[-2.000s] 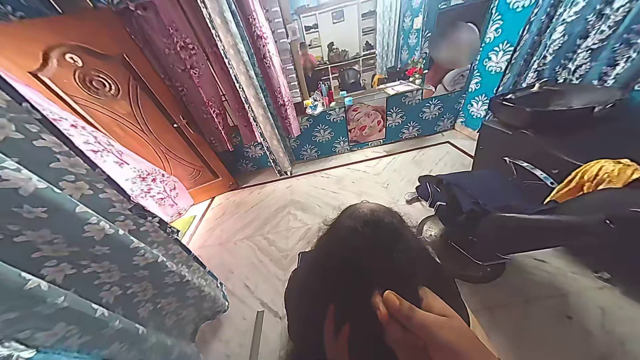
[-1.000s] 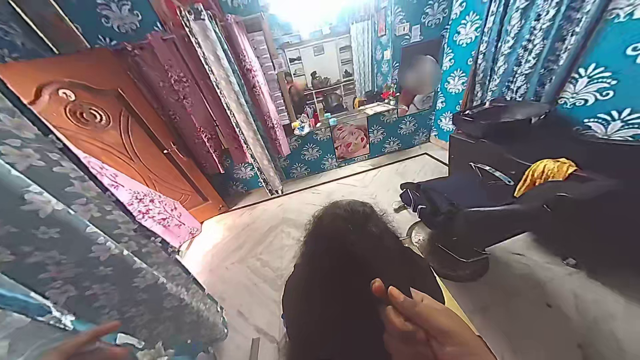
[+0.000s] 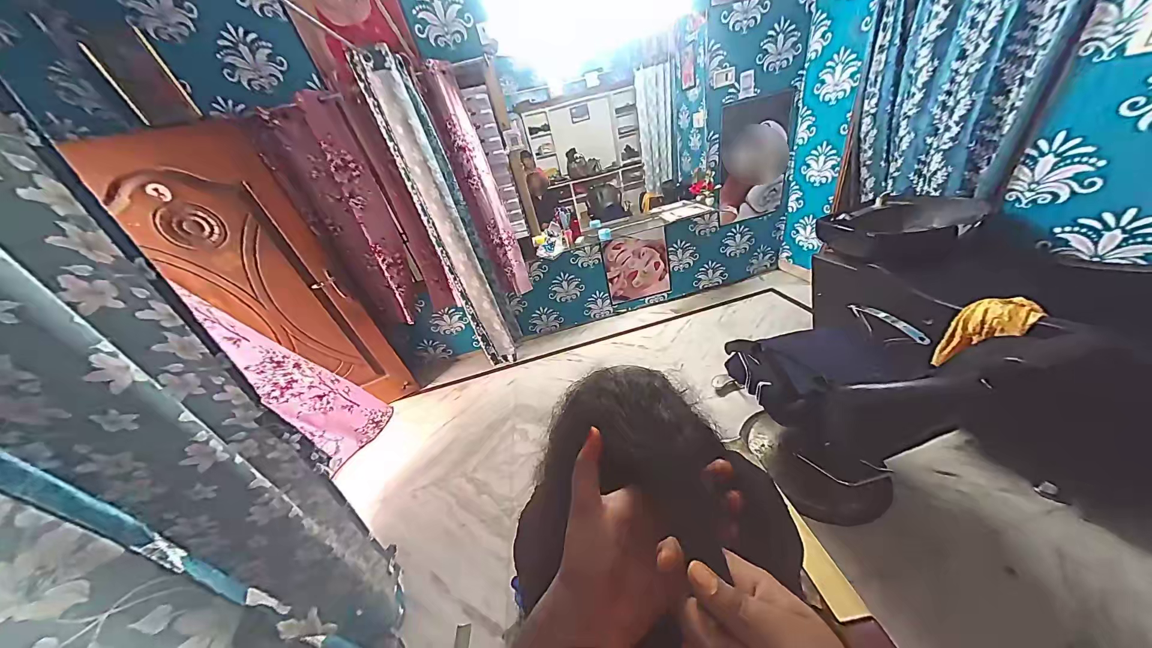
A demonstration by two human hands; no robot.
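Note:
A person with dark hair sits or stands with their back to me, at the lower middle of the view. My left hand is round the gathered hair at the back of the head, its thumb up on the left and fingertips showing on the right. Below and to the right, my right hand has its thumb and fingers closed at the hair, beside the left hand's fingers. The lower part of the hair is hidden behind both hands.
A black wash chair with a basin and a yellow cloth stands at the right. Floral curtains and an orange wooden door are at the left. A mirror hangs over a counter ahead.
My left hand, low at the left and away from the hair one second ago, is now on the gathered hair. My right hand remains at the hair.

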